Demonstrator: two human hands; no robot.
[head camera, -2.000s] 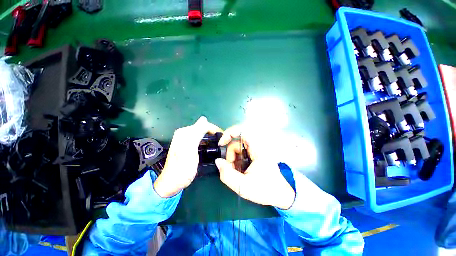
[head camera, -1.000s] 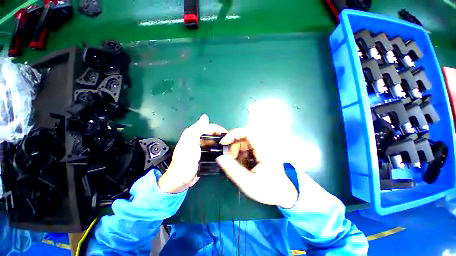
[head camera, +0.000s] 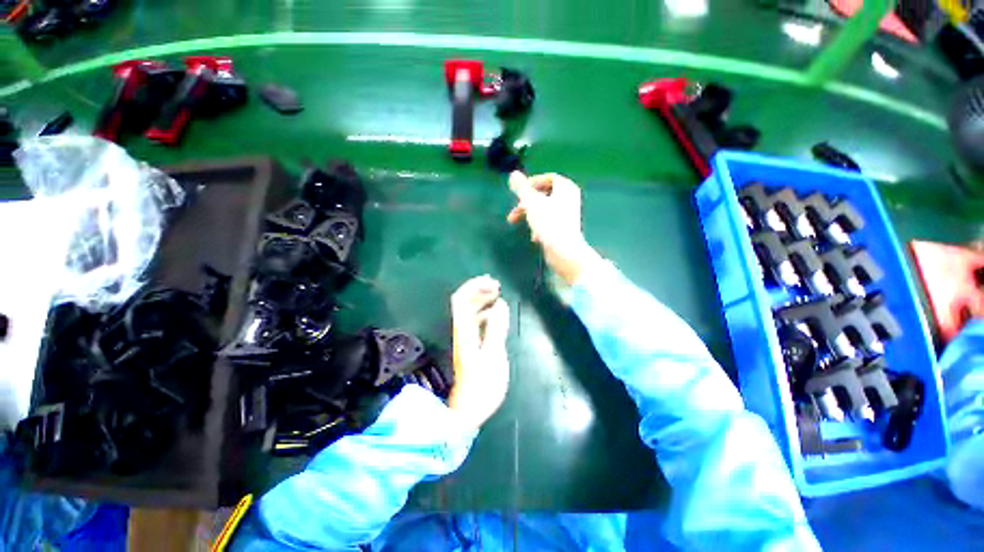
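Observation:
My right hand (head camera: 552, 216) is stretched forward past the green work surface (head camera: 604, 431). Its fingertips are at a small black part (head camera: 504, 154) on the far green line; whether they grip it cannot be told. My left hand (head camera: 478, 350) is over the middle of the work surface, fingers curled, with no part visible in it; its palm side is hidden. Loose black mouldings (head camera: 140, 356) fill the left tray (head camera: 221, 399). More lie beside it, with a triangular flange piece (head camera: 397, 354) near my left wrist.
A blue crate (head camera: 755, 323) at right holds rows of notched parts (head camera: 836, 318) and a black oval part (head camera: 902, 412). Red-and-black tool bodies (head camera: 464, 108) lie on the far line. A clear plastic bag (head camera: 119, 221) is at far left. A person's blue sleeve (head camera: 964, 415) shows at right.
The black part that both hands held is no longer between them. My hands have separated; the right has reached far forward. The view has tilted up, showing more of the far line.

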